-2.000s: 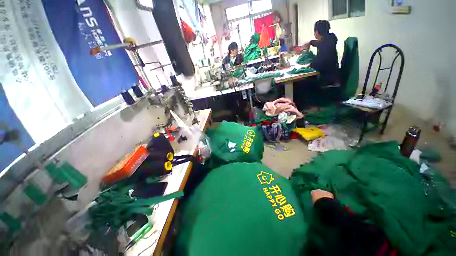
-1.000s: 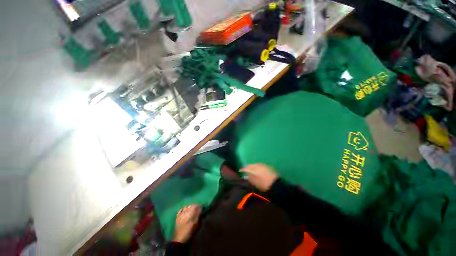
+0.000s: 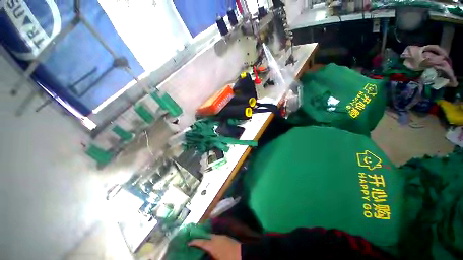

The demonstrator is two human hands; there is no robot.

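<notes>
My right hand (image 3: 219, 247) is at the bottom edge, its dark sleeve reaching in from the right. Its fingers are closed over a limp green cloth piece (image 3: 187, 240) at the front of the machine table; the cloth is partly cut off by the frame. My left hand is not in view. The overlock machine (image 3: 170, 190) stands behind the cloth under a bright lamp, its left part washed out by glare. A smooth green cut-panel pile (image 3: 309, 177) with yellow "HAPPY GO" print lies right of the table.
On the table (image 3: 226, 184) are tangled green strips (image 3: 203, 134), black rolls (image 3: 238, 110) with yellow ends and an orange box (image 3: 216, 100). Green cones (image 3: 144, 112) stand behind the machine. Another printed green bundle (image 3: 337, 96) sits beyond the pile. Crumpled green cloth (image 3: 439, 198) lies at right.
The view has swung from the room to the machine table. My right hand has moved from the pile's edge to the green cloth. My left hand, on that cloth a second ago, has left the picture.
</notes>
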